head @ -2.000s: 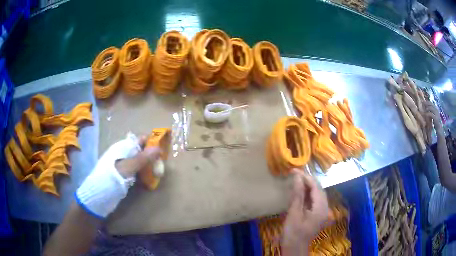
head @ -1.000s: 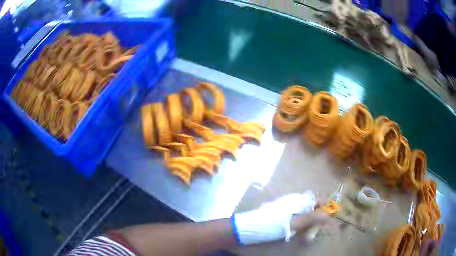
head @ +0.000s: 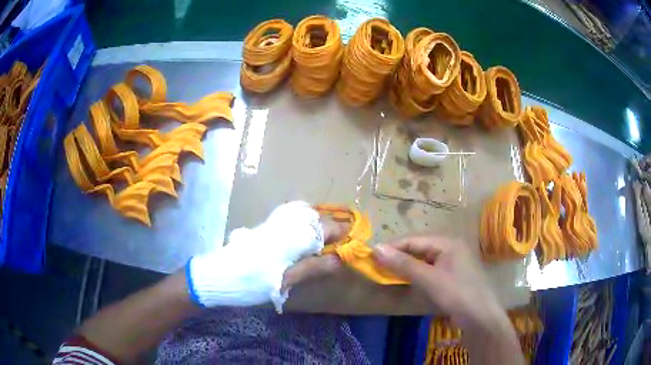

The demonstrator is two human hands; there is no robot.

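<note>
An orange strip (head: 358,254) is between my two hands over the front of the tan board (head: 314,164), with a curled part at the left and a flat end at the right. My left hand (head: 285,253), in a white glove with bare fingertips, holds the curled part. My bare right hand (head: 421,260) pinches the flat end. A small white glue cup (head: 428,152) stands beyond my hands, with a thin pale stick (head: 460,153) across it. A short pile of joined bands (head: 510,221) lies on the board to the right.
Stacks of orange bands (head: 367,60) line the far board edge beside the green belt (head: 214,21). Looped strip bundles (head: 135,146) lie on metal at left, near a blue crate (head: 53,142). Wavy strips (head: 564,214) lie at right. Lower crates hold more pieces.
The view has swung to the left and back. My right hand has come over to the orange strip, and both hands now hold it. The pile of joined bands is away from my right hand.
</note>
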